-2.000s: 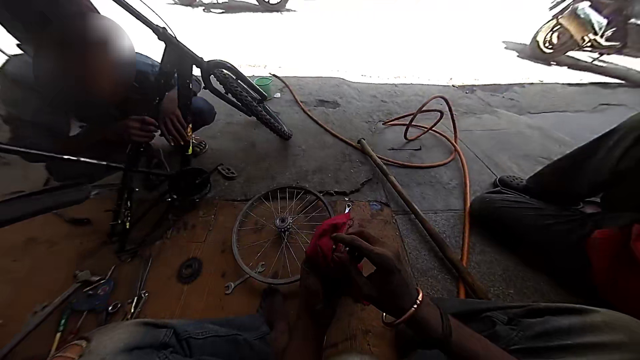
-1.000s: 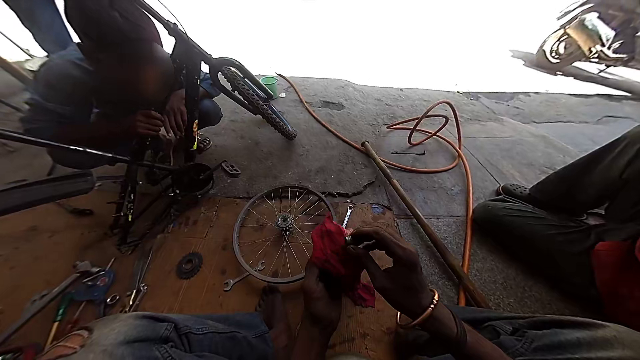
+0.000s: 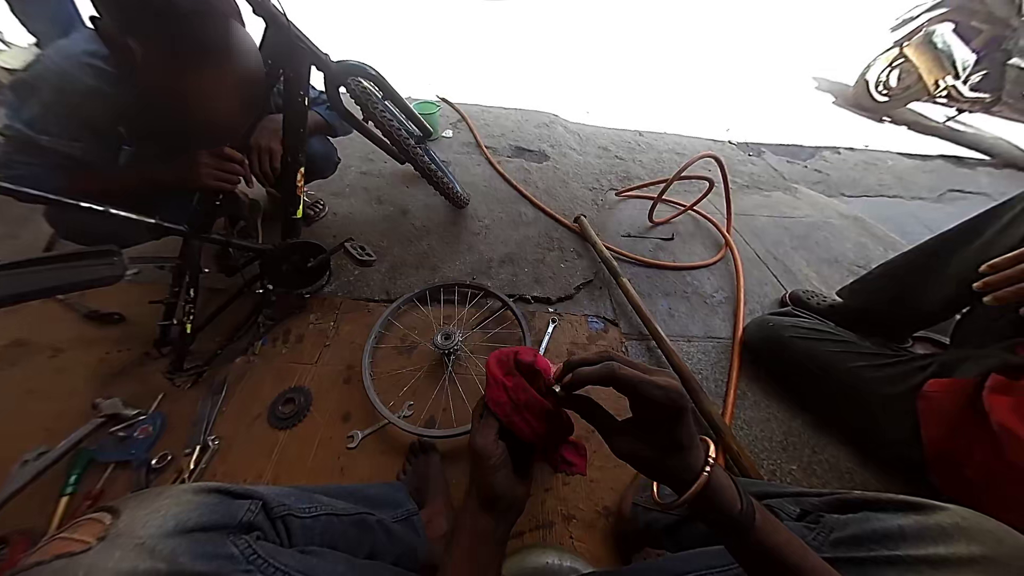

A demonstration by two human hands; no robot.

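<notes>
My left hand is closed around a bunched red cloth low in the middle of the view. Thumb and forefinger of my right hand pinch a small shiny piece, too small to name, at the cloth's right side; this wrist bears a copper-coloured bangle. Just beyond the cloth a spoked bicycle wheel rim without a tyre lies flat. An open-ended wrench lies at its lower left edge, and another wrench lies to its right. A toothed sprocket rests on the brown board at left.
At left a person crouches behind a black bicycle frame. Several hand tools lie at lower left. A wooden pole and an orange hose stretch across the right side. Another person's legs are at far right; a green bucket stands behind.
My right fingertips have shifted about the cloth, which hangs lower on its right side than two seconds ago. At far right, the other person's hand has come into view.
</notes>
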